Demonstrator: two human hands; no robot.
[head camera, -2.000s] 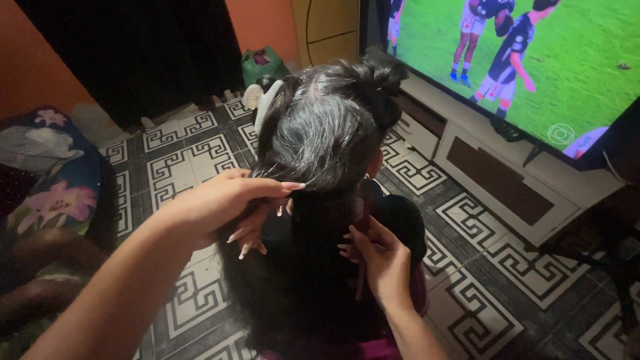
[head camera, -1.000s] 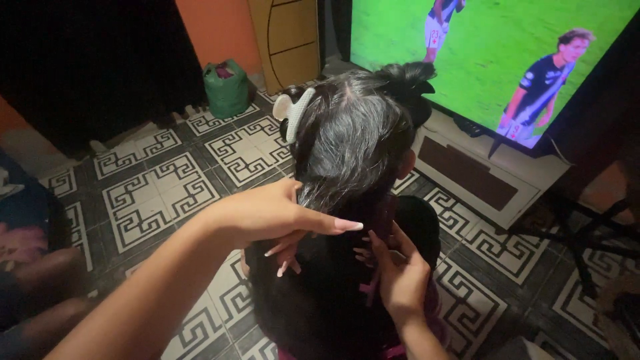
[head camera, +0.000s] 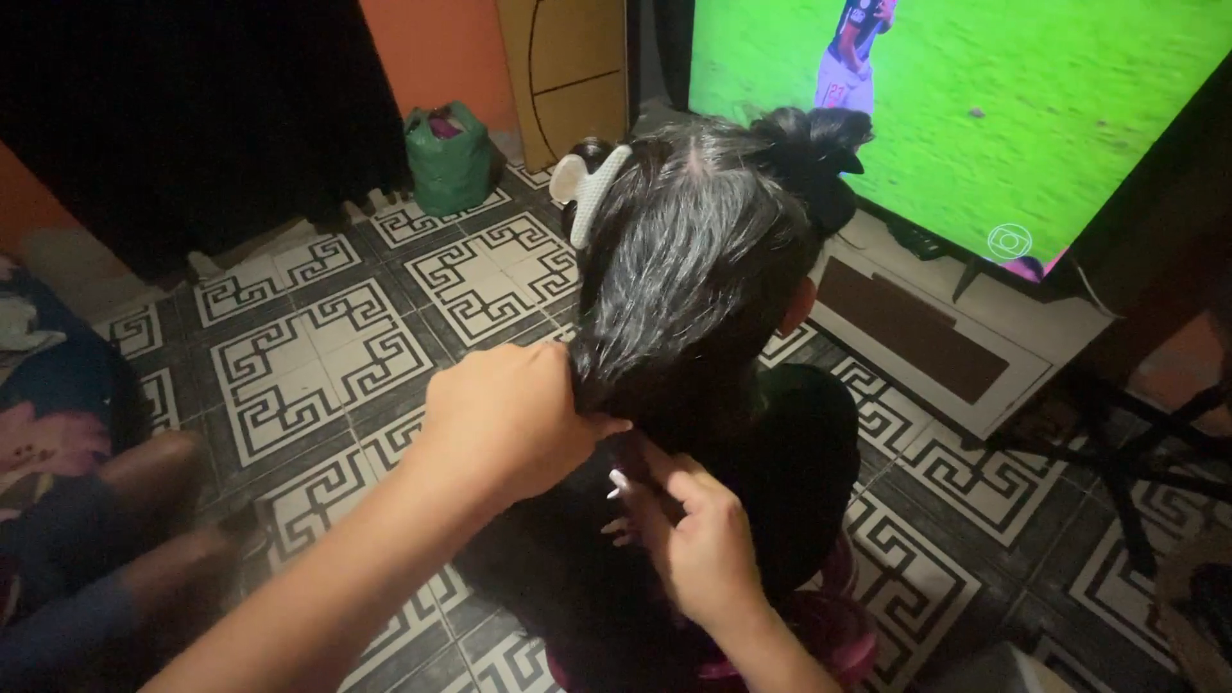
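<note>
A seated person's dark hair (head camera: 688, 260) fills the middle of the head view, seen from behind. My left hand (head camera: 505, 414) is closed around the gathered hair at the nape, thumb pointing right. Just below and to the right, my right hand (head camera: 698, 534) pinches a thin dark purple object, possibly a comb, against the lower hair; its shape is mostly hidden. A pale claw clip (head camera: 599, 192) holds hair on the left side of the head. Another bunch of hair (head camera: 818, 144) is tied up on the right side.
Ahead on the right, a television (head camera: 943, 115) stands on a white cabinet (head camera: 934, 337). A green bag (head camera: 449, 159) sits on the patterned tile floor (head camera: 322, 371). Another person's legs (head camera: 164, 539) are at the left. Dark stand legs (head camera: 1116, 462) are at the right.
My left hand has turned and closed around the hair at the nape, where its thumb and fingers lay across it before. The view has shifted.
</note>
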